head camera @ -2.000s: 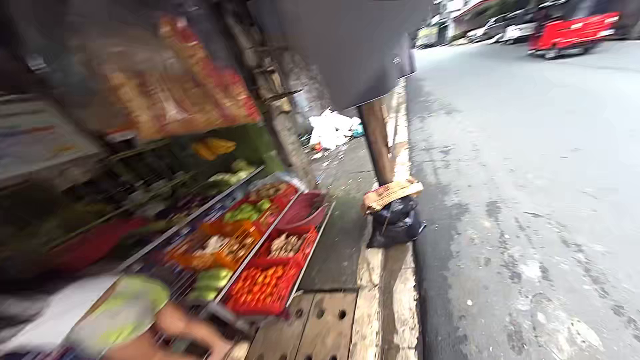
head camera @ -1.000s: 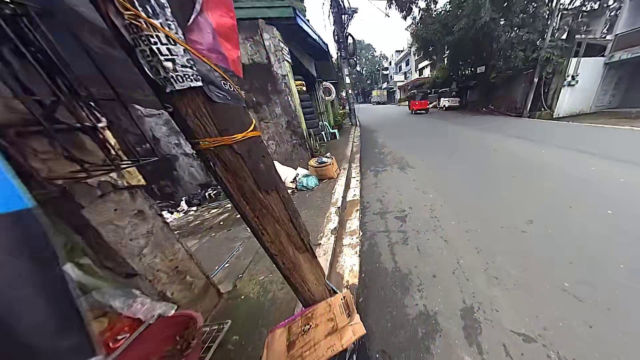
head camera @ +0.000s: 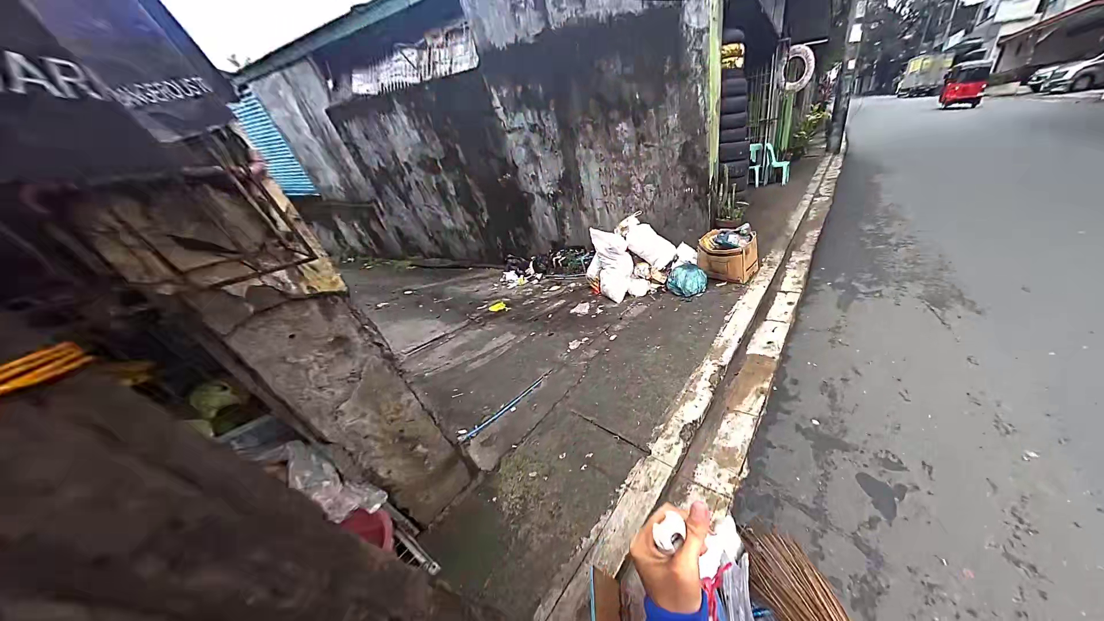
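Observation:
My left hand [head camera: 671, 556], in a blue sleeve, is closed around a white round-ended handle [head camera: 668, 531] at the bottom of the head view. What the handle belongs to is hidden below the fist. Just right of the hand are a white plastic bag [head camera: 718, 545] with a red tie and the stiff bristles of a stick broom [head camera: 792, 580]. A cardboard piece [head camera: 605, 595] stands close on the left. My right hand is out of view.
A kerb with a gutter [head camera: 746, 388] runs beside the road. White sacks [head camera: 612, 263], a teal bag [head camera: 686, 280] and a filled cardboard box [head camera: 729, 259] lie ahead. A blue stick [head camera: 504, 410] lies on the pavement. A dark, blurred post [head camera: 172, 509] fills the lower left.
The view has moved forward and turned left along the pavement. My left hand and the broom bristles now show at the bottom; the cardboard-topped wooden post seen a second ago is no longer ahead.

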